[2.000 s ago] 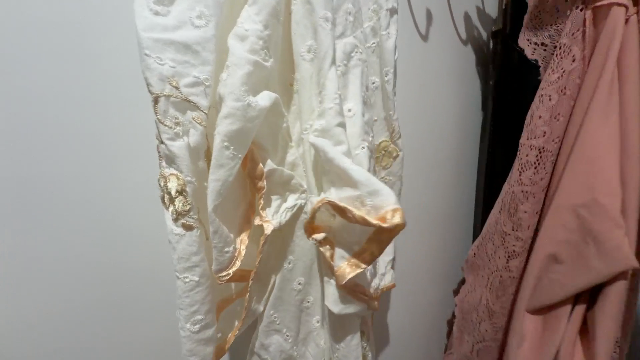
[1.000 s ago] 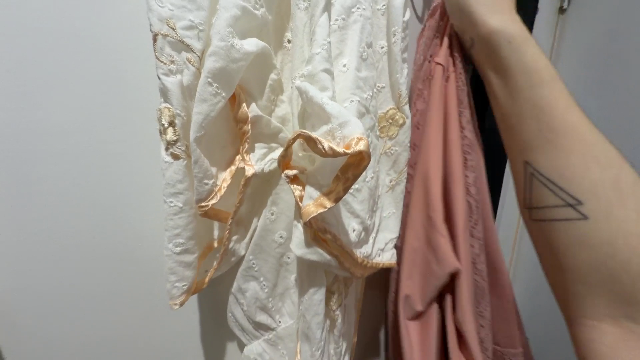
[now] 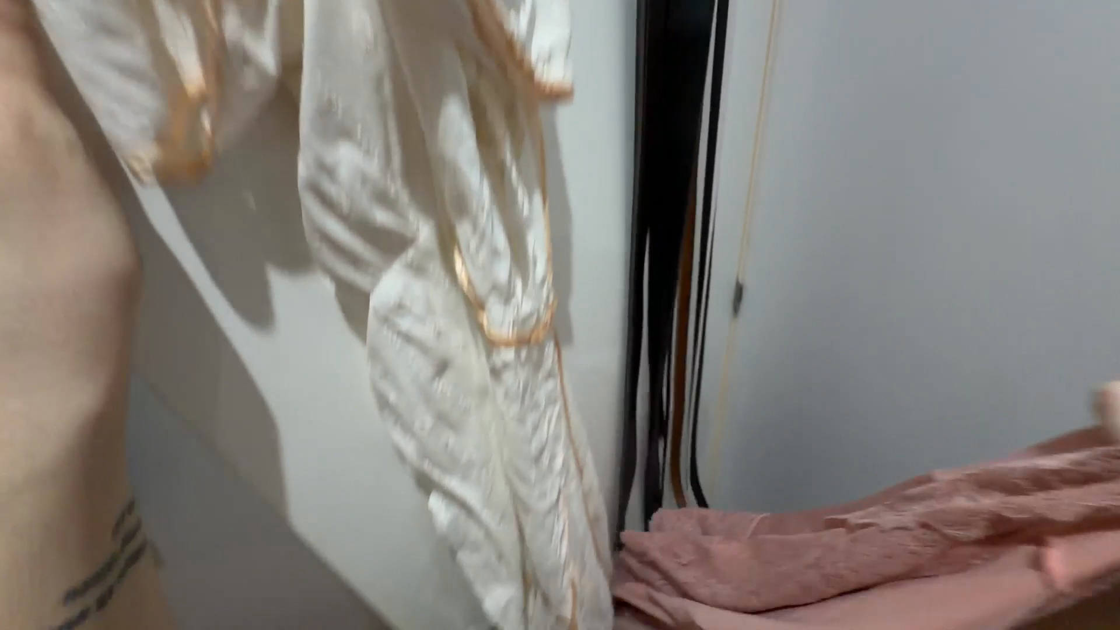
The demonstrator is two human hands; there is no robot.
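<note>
A white embroidered garment (image 3: 455, 367) with peach satin trim hangs against the pale wall, blurred. My left forearm (image 3: 61, 306) rises along the left edge in front of the wall, and its hand is out of view above. A pink garment (image 3: 787, 560) with lace stretches almost level across the lower right, its folds bunched beside the white garment's lower part. At the right edge, only a blurred sliver of my right hand (image 3: 1109, 407) shows, at the far end of the pink cloth that it holds; most of that hand is cut off.
Long dark straps or strips (image 3: 674, 262), one of them brown, hang beside the white garment. A pale panel or door (image 3: 919, 219) stands to the right, with a thin cord or seam (image 3: 757, 175) running down near its left side.
The pink garment, hanging down a second ago with my right hand at its top, now stretches sideways to the right. My left forearm has come into view. The view has swung right.
</note>
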